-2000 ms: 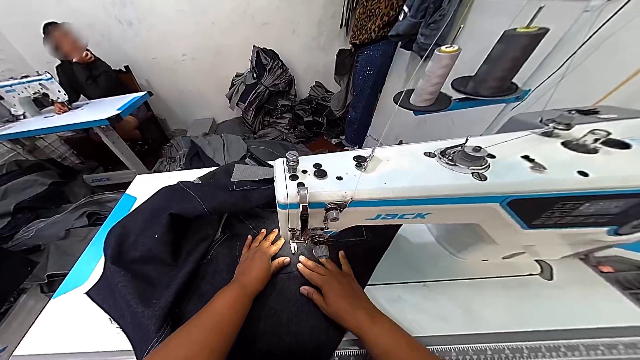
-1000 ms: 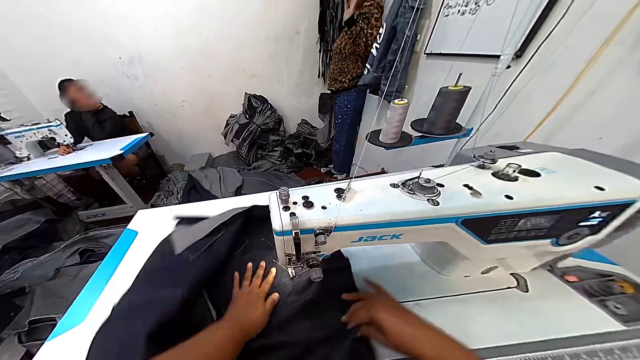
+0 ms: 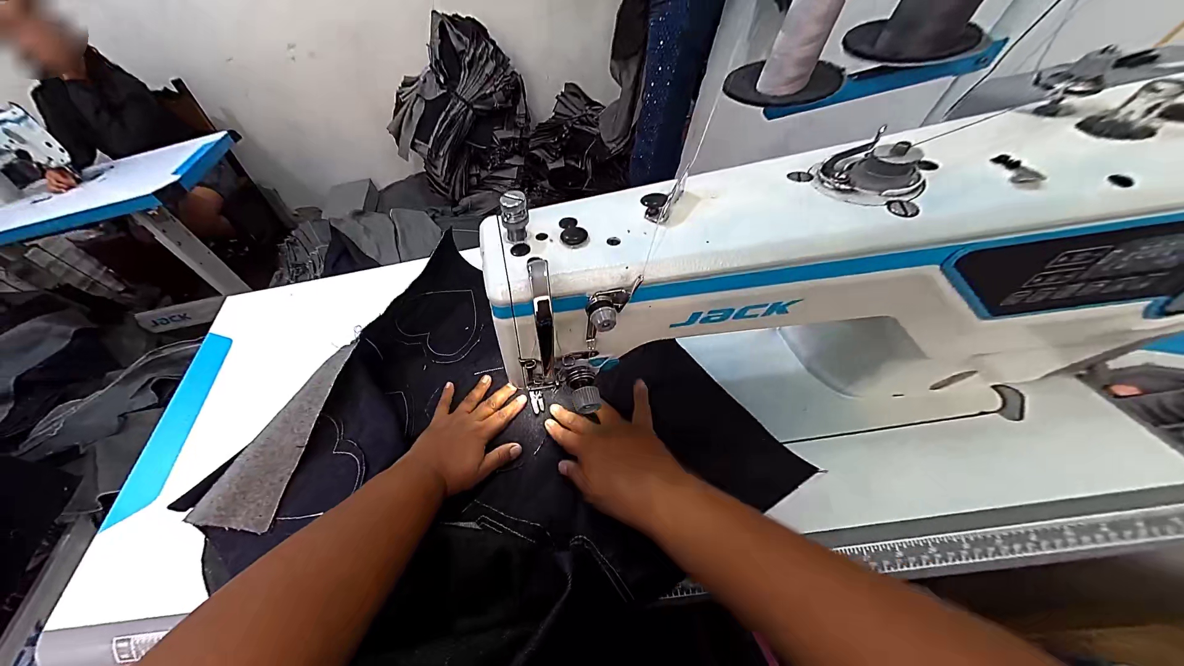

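A white and blue Jack sewing machine [image 3: 721,268] reaches across the table from the right. Dark denim fabric [image 3: 499,499] with pale stitched outlines, some heart-shaped, lies beneath its presser foot [image 3: 537,400]. My left hand [image 3: 462,442] rests flat on the cloth, fingers spread, just left of the foot. On the right of the foot, my right hand [image 3: 615,458] presses on the same cloth, its fingertips close to the foot and partly behind the tension knob. A grey strip of the fabric's reverse side [image 3: 277,444] is turned up at the left.
The white tabletop [image 3: 268,319] has a blue edge at left and a measuring tape [image 3: 999,546] along its front. Thread cones [image 3: 800,46] stand behind the machine. Denim piles [image 3: 462,111] lie by the wall. A person [image 3: 120,102] sits at another table, far left.
My right hand has moved left, back beside the presser foot. The fabric now lies more spread out, with its stitched outlines showing. The view has moved closer.
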